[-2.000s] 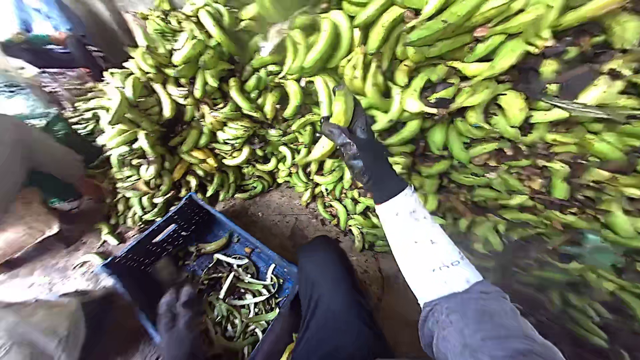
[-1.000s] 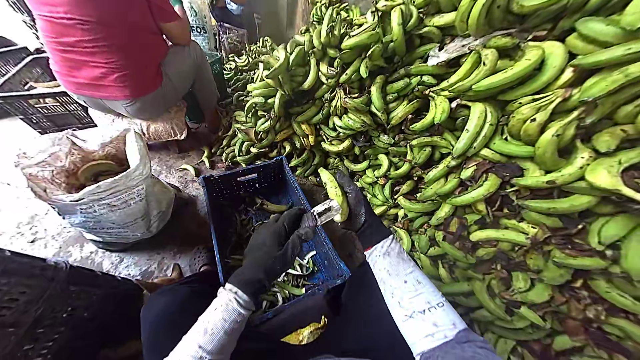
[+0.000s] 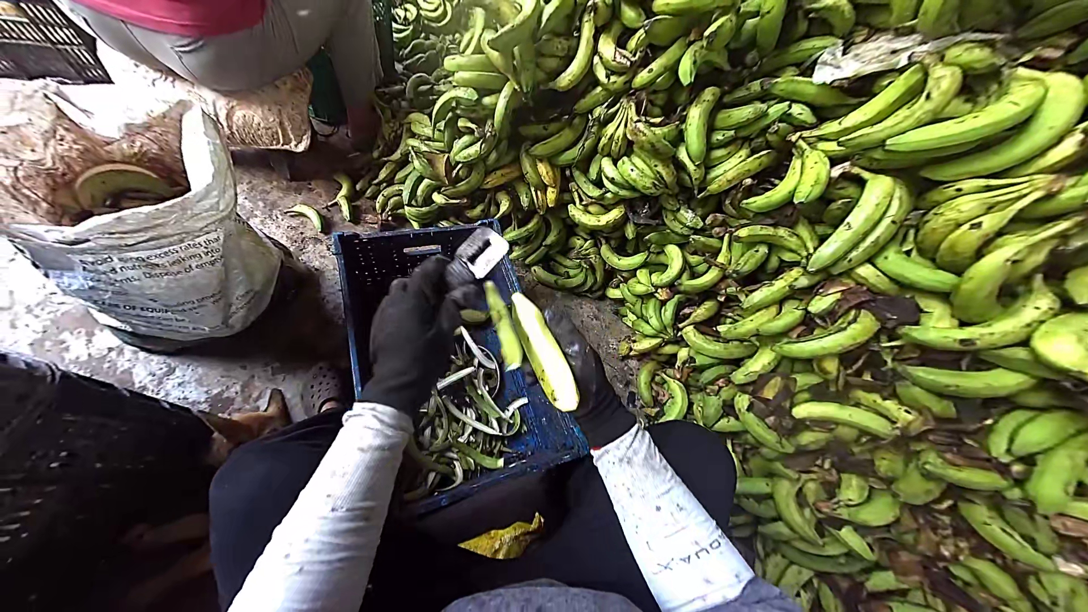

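My left hand (image 3: 416,327), in a dark glove, grips a peeler (image 3: 478,255) with a pale head above the blue plastic crate (image 3: 544,416). My right hand (image 3: 586,365), gloved too, holds a partly peeled green plantain (image 3: 544,353) whose pale flesh shows. A strip of green peel (image 3: 504,325) is beside the plantain, between the two hands. Curled peels (image 3: 467,408) lie inside the crate under my hands. How the right fingers wrap behind the plantain is partly hidden.
A large heap of green plantains (image 3: 841,246) covers the right and back. A white woven sack (image 3: 170,272) stands at left, near a seated person (image 3: 246,42). A dark crate (image 3: 51,42) is at the upper left. A yellow scrap (image 3: 503,539) lies near my lap.
Two seconds ago my right hand was reaching over the heap, at a plantain; it is now over the crate. The plantain, mostly green one second ago, now shows a broad pale side.
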